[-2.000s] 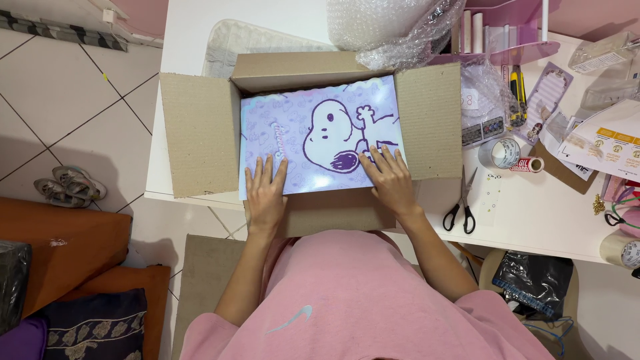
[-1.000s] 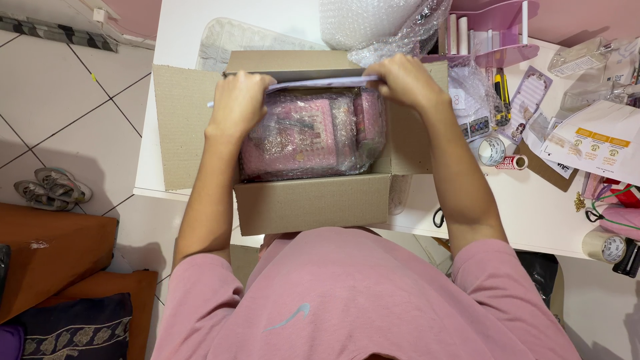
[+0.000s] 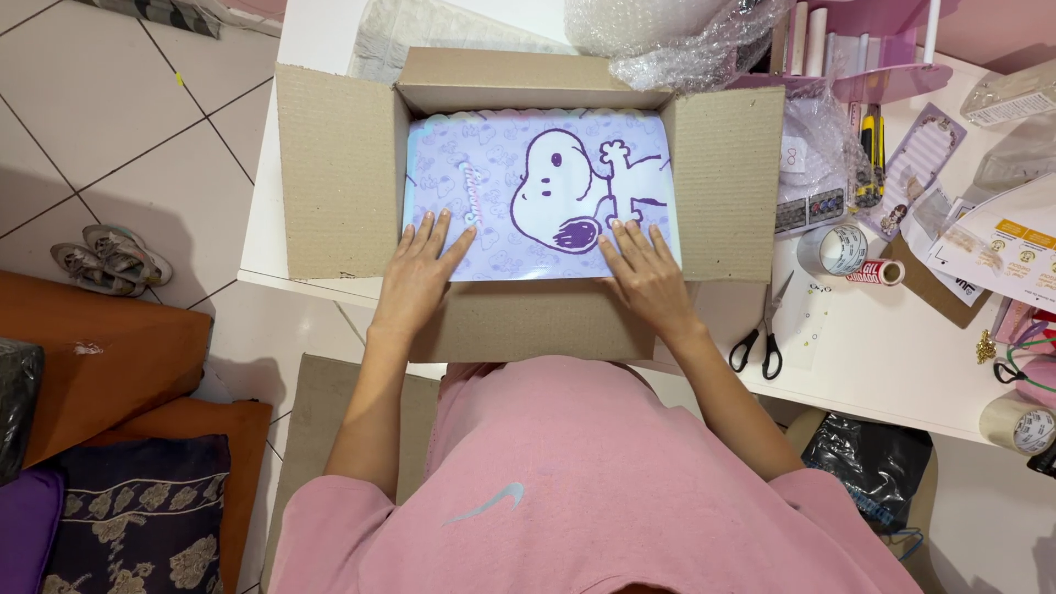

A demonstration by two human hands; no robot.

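An open cardboard box [image 3: 338,173] lies on the white table with its flaps folded outward. Inside, a lilac sheet with a cartoon dog print [image 3: 487,239] and a scalloped far edge lies flat, covering whatever is under it. My left hand [image 3: 419,276] rests palm down, fingers spread, on the sheet's near left corner. On its near right part lies my right hand [image 3: 648,280], its fingers also spread on the surface. Neither hand grips anything.
Bubble wrap [image 3: 685,41] sits behind the box. To the right are black-handled scissors [image 3: 767,330], a clear tape roll [image 3: 833,250], a red-and-white roll [image 3: 876,272], a yellow utility knife [image 3: 868,157], papers [image 3: 1006,247] and a pink organizer [image 3: 891,82].
One second ago both hands held the sheet up at the box's far side, with bubble-wrapped pink items showing below. Now the sheet lies over them and my hands rest on it.
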